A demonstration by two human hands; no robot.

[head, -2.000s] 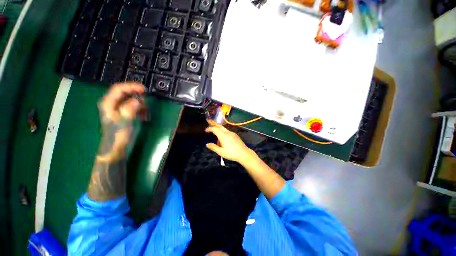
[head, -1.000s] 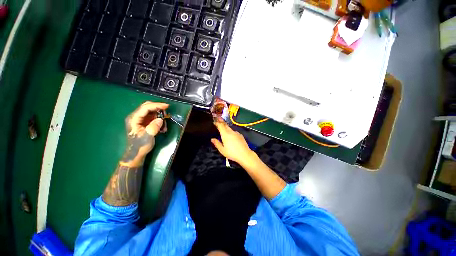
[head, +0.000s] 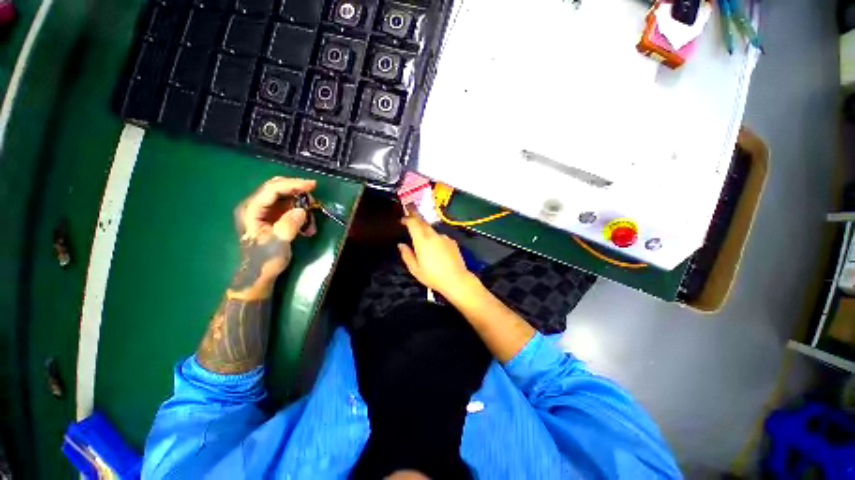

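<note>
My left hand (head: 272,225) is over the green surface, its fingertips closed on a small dark unit (head: 302,201) with gold glints and a thin wire-like part pointing right. My right hand (head: 433,255) is at the bench edge, fingers apart; its index fingertip touches or lies just below a red-and-white packet (head: 414,190). Whether it presses the packet cannot be told. A black blister tray (head: 220,122) lies above my left hand, with dark square parts (head: 322,142) with pale rings in some pockets and other pockets empty.
A white machine bed (head: 525,112) is at the right, with a red emergency button (head: 622,234) and an orange cable (head: 476,221) along its edge. An orange block (head: 664,47) with a white pad stands at its far side. A carton (head: 745,234) is beyond it. A blue bin (head: 101,448) is lower left.
My left hand has moved right and steadied, with the unit now clear in its fingertips. My right hand stays near the packet, which now shows more clearly. The camera view has shifted slightly.
</note>
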